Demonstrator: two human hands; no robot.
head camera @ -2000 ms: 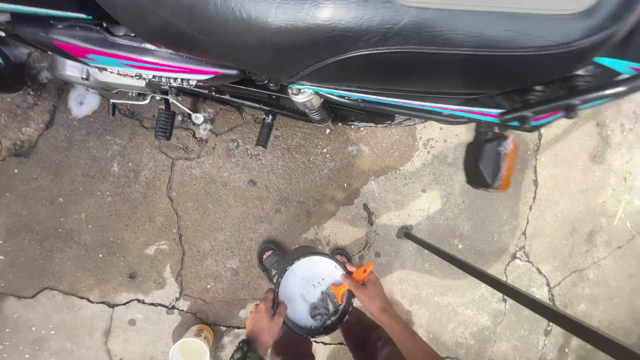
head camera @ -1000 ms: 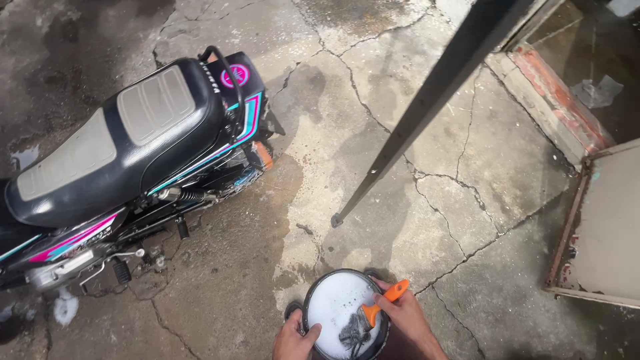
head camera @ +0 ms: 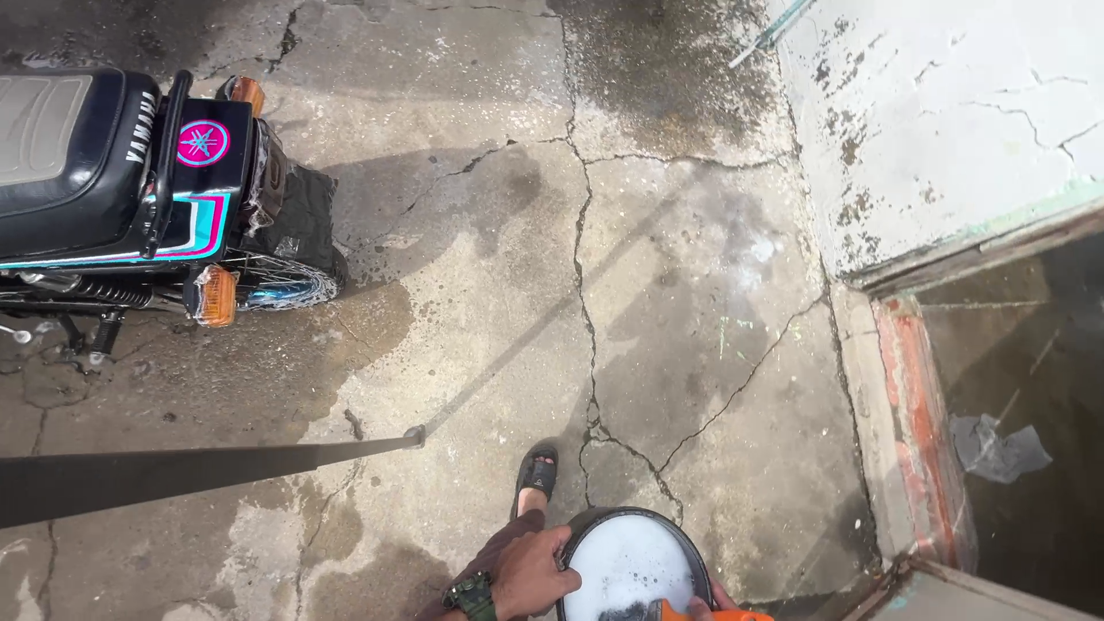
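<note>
At the bottom of the view, a round black bucket [head camera: 632, 565] holds white suds with small bubbles. Its left rim is gripped by my left hand [head camera: 536, 571], with a watch on that wrist. At the right side of the bucket, my right hand [head camera: 720, 604] shows only some fingers, against the orange handle [head camera: 707, 613] of a brush; the frame edge cuts off the rest. The brush's dark bristles [head camera: 627, 613] lie in the suds. Up at the left stands a motorcycle [head camera: 203, 185], seen from its seat to the rear wheel.
A dark metal post [head camera: 216, 470] rises from the cracked concrete floor [head camera: 483, 345] at the left. A white wall [head camera: 940, 112], a worn red-edged sill [head camera: 923, 423] and a metal panel [head camera: 957, 595] stand along the right. One sandaled foot [head camera: 536, 479] is beside the bucket.
The view has swung to the right, from the motorcycle's side to its rear and the wall. Both hands stay at the bucket, which now sits lower in view.
</note>
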